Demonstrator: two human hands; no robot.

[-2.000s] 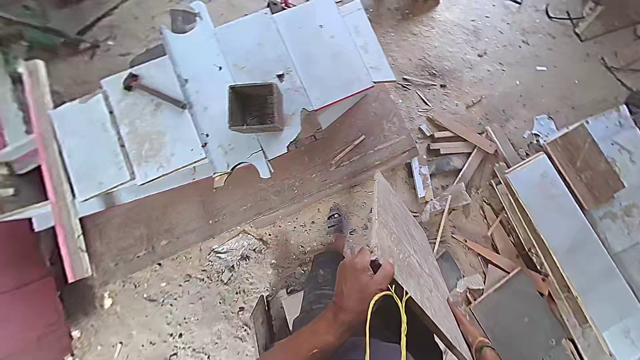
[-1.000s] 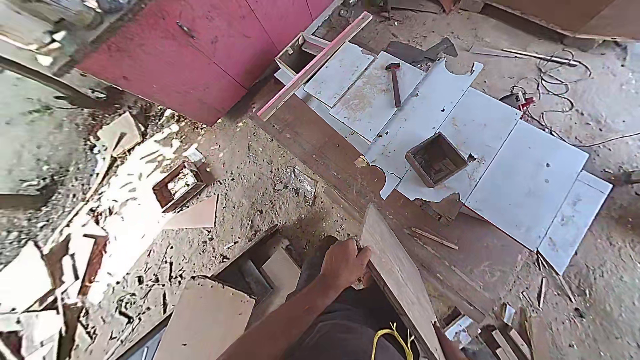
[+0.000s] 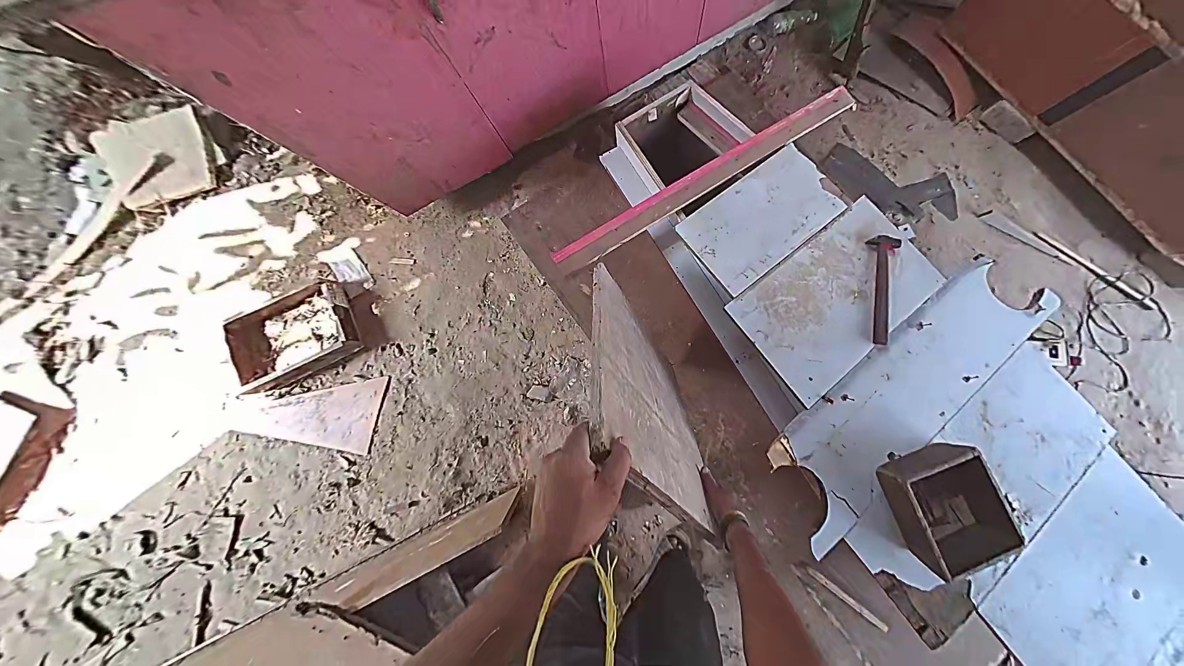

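Observation:
A flat wooden board [image 3: 647, 398] stands on edge between my two hands, tilted, above the dirt floor. My left hand [image 3: 578, 486] grips its near left edge, thumb over the top. On the board's right side, my right hand [image 3: 720, 499] holds the near end, its fingers partly hidden by the board. Yellow cord [image 3: 606, 592] hangs below my left hand, by my legs. To the right, a hammer [image 3: 881, 291] lies on white panels [image 3: 925, 370], and an open wooden box [image 3: 953, 509] sits on them too.
A long pink-edged plank [image 3: 703, 180] lies across an open box frame [image 3: 638, 139] near a pink cabinet [image 3: 518, 55]. At left are a small wooden box with debris [image 3: 351, 319] and a triangular board piece [image 3: 333, 416]. Cable [image 3: 1101, 324] lies at far right. A wooden frame [image 3: 425, 555] is at my lower left.
The view has swung far to the left, bringing in the pink cabinet and the debris at left. Both hands now show on the board, whose far end points away from me.

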